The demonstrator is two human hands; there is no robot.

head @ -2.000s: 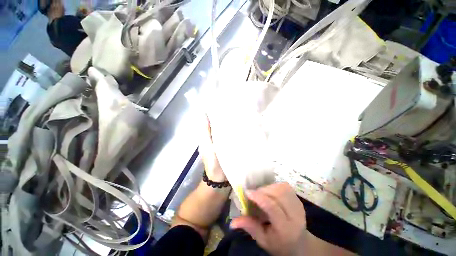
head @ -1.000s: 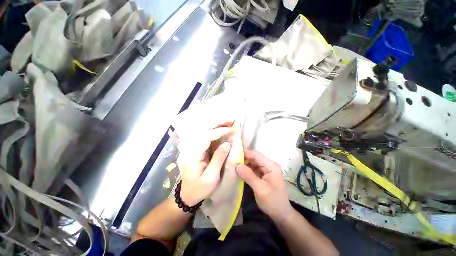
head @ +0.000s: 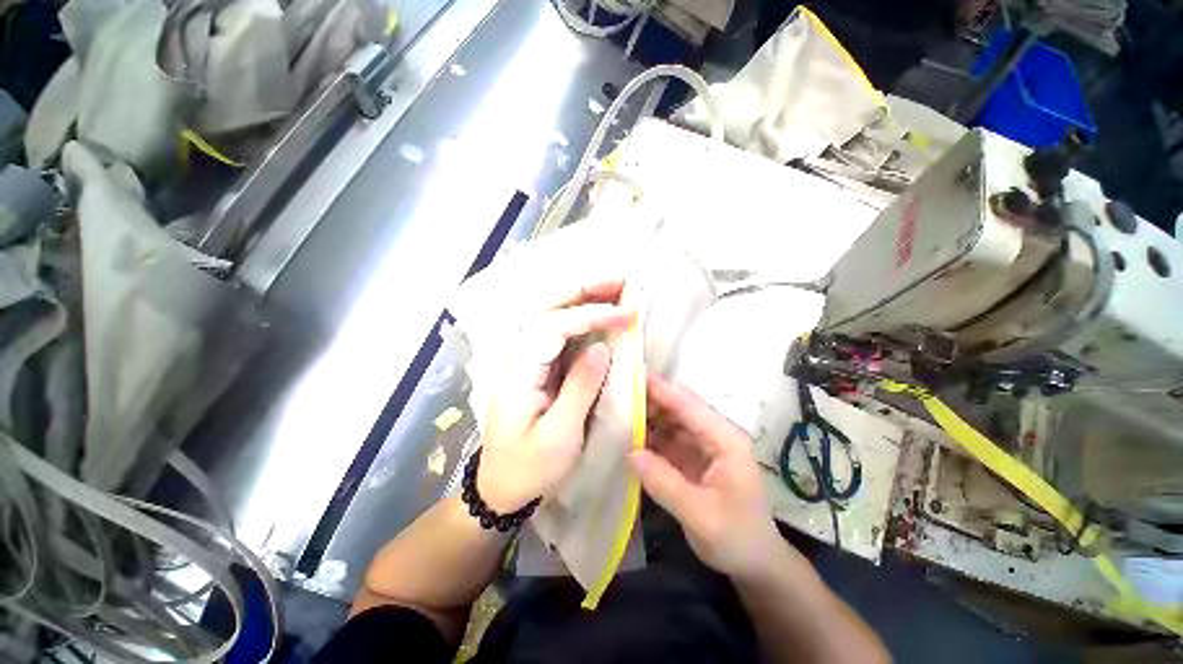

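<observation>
A cream canvas bag panel with a yellow bound edge hangs over the table's front edge, its lower corner pointing towards me. My left hand, with a dark bead bracelet at the wrist, holds the panel left of the yellow edge. My right hand pinches the yellow edge between thumb and fingers. The upper part of the panel is washed out by glare. The sewing machine head is to the right, with yellow binding tape running to its needle area.
Dark-handled snips lie on the white table below the needle area. Bag heaps with loose straps are at left. A shiny metal worktop with a dark slot lies between. More bags and a blue bin are behind.
Two seconds ago the bag was lifted high, with my right hand near its lower end. It came down, and both hands now grip the yellow edge area. In the last second they barely moved.
</observation>
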